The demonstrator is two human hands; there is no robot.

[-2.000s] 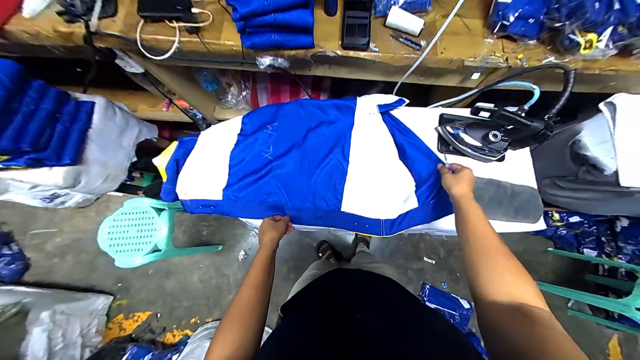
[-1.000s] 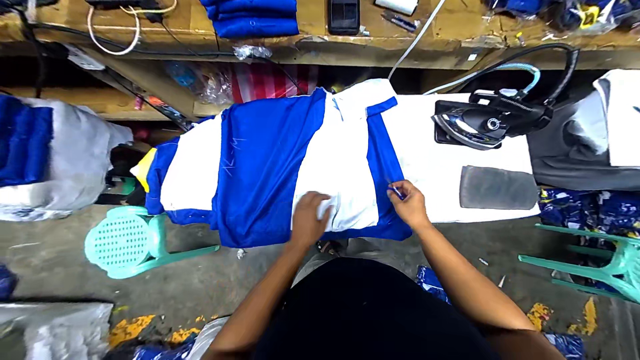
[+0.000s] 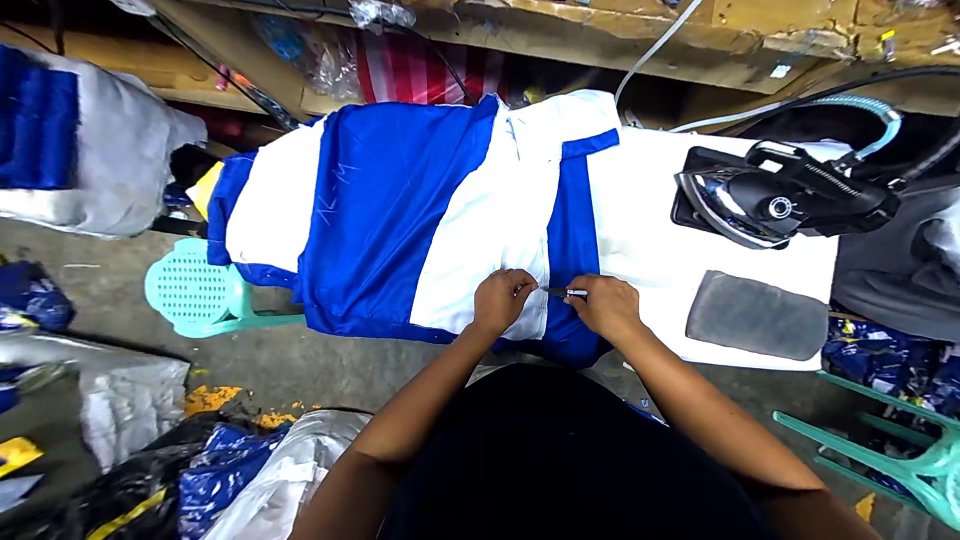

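Observation:
A blue and white garment (image 3: 390, 217) lies spread over a white-covered ironing surface (image 3: 652, 247), with a chalk-like mark on its blue panel. At the edge of its white panel, my left hand (image 3: 501, 301) has thumb and fingertips pinched together, apparently on the cloth or a thread. Small thread snips (image 3: 566, 292) are in my right hand (image 3: 611, 306), their dark blades pointing left, close to the left fingertips. A black steam iron (image 3: 780, 199) rests on a dark pad at the right, above a grey rectangular pad (image 3: 757, 315).
A cardboard-covered workbench (image 3: 675, 45) runs along the back. The iron's hose (image 3: 862, 105) and cables trail there. A green plastic stool (image 3: 195, 289) stands left, another (image 3: 900, 457) lower right. Folded blue cloth (image 3: 37, 120) lies on a white sack at left; plastic-wrapped bundles (image 3: 225, 469) lie below.
The garment's right part has been folded over and drawn left, baring more white surface near the iron. Both hands have come together at the white panel's edge. The view has moved closer.

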